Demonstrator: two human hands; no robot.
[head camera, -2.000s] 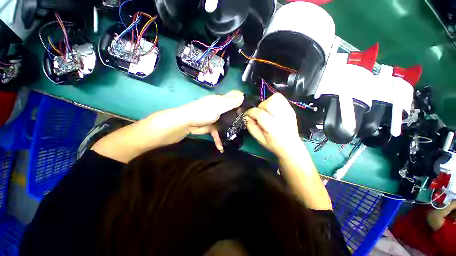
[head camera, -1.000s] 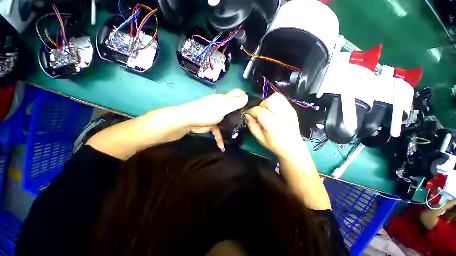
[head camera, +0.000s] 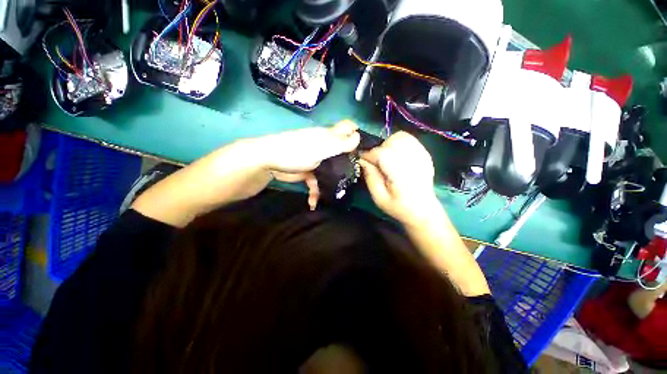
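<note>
A black camera head (head camera: 335, 172) is held over the bench's front edge, with a strip of its circuit board showing on its right side. My left hand (head camera: 311, 152) is closed around it from the left, thumb on top and a finger below. My right hand (head camera: 398, 172) pinches at the board's edge with its fingertips; what lies between them is hidden. A large camera housing (head camera: 431, 62), white on top and black below, stands just beyond my right hand, with orange, red and blue wires coming from it.
Three open camera heads with wired boards (head camera: 292, 71) lie along the green bench (head camera: 227, 124). White housings with red caps (head camera: 548, 58) and dark parts are at right. A white cable end (head camera: 505, 237) lies near the edge. Blue crates (head camera: 95, 204) are below. A person in red (head camera: 622, 321) is at lower right.
The view has shifted slightly, so the bench items sit higher. The camera head has turned a little in my left hand. Both hands keep their hold, with small finger movements.
</note>
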